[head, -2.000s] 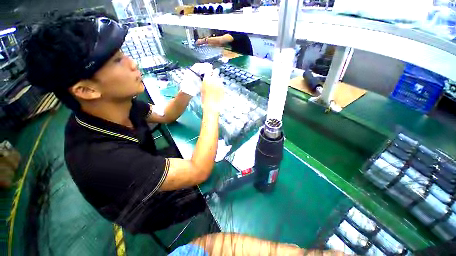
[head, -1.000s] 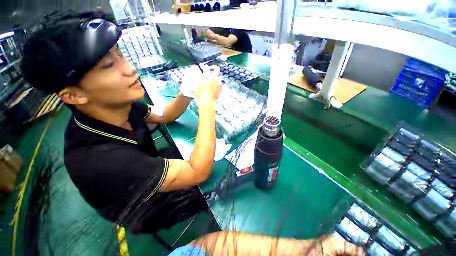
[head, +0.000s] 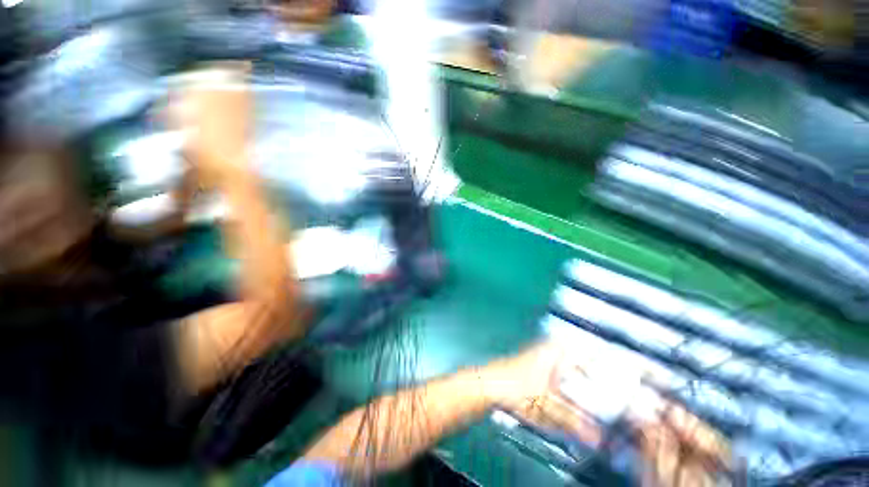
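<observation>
The view is strongly motion-blurred. My left hand point(head: 548, 390) reaches in from the bottom, over the near edge of a clear blister tray point(head: 810, 385) with rows of white units. A white unit point(head: 610, 380) shows at its fingers and seems held there, its shape smeared. My right hand point(head: 691, 447) is close beside it at the lower right, fingers bent and blurred. Whether it touches the unit or holds a tool cannot be made out.
A second tray point(head: 724, 200) lies beyond the green ledge. The dark heat gun point(head: 414, 247) stands left of my hands, near the white post point(head: 410, 105). Another worker's forearm point(head: 252, 219) is at the left, by more trays.
The view has swung right and down, so the worker, post and heat gun sit further left. Both my hands now show over the near tray, with a white unit between them.
</observation>
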